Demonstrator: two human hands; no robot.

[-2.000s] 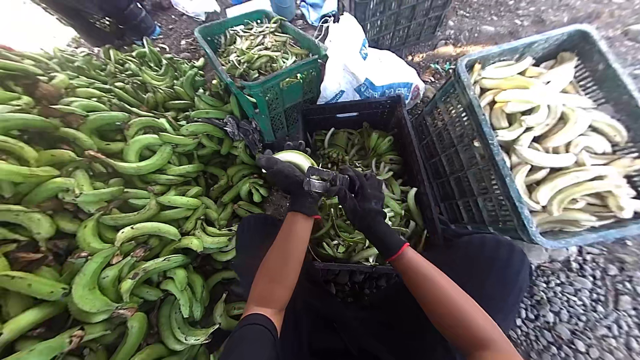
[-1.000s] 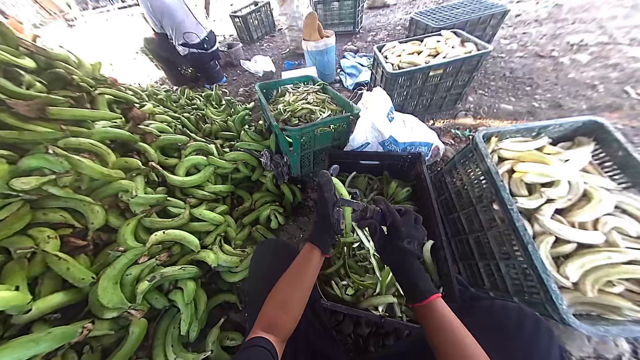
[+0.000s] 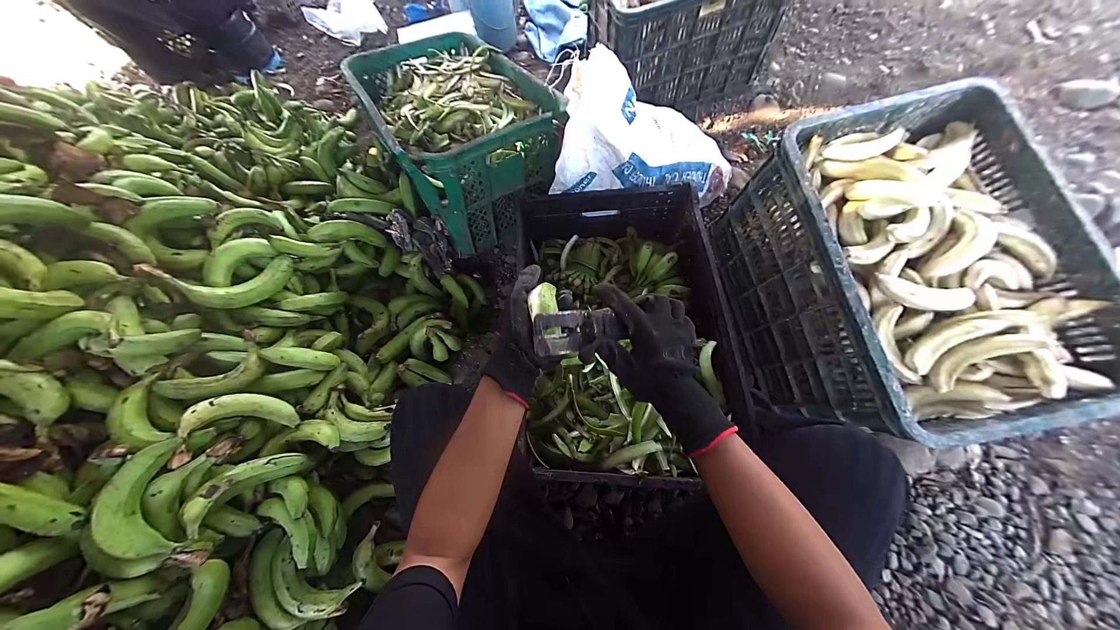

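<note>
My left hand [image 3: 514, 337], in a black glove, grips a partly peeled green plantain [image 3: 543, 300], whose pale flesh shows at its upper part. In my right hand [image 3: 652, 346], gloved alike, is a peeler [image 3: 569, 332] with a wide flat head, lying across the plantain. Both hands are over a black plastic crate [image 3: 612, 210] between my legs, which holds green peels [image 3: 604, 420] and small green fruit. A large heap of green plantains [image 3: 236, 385] lies on the left. Peeled plantains [image 3: 954, 262] fill much of a dark green crate [image 3: 796, 324] at the right.
Beyond the black crate stand a green crate [image 3: 481, 188] of peels and a white plastic sack [image 3: 643, 144]. Another dark crate [image 3: 691, 52] is farther back, near a blue container [image 3: 494, 22]. Gravel [image 3: 989, 525] covers the ground at the lower right. A person's dark-clothed legs [image 3: 197, 39] show at upper left.
The plantain lay sideways in my left hand two seconds ago and now points away from me. My right hand with the peeler has shifted over it. The view tilted up, then down again.
</note>
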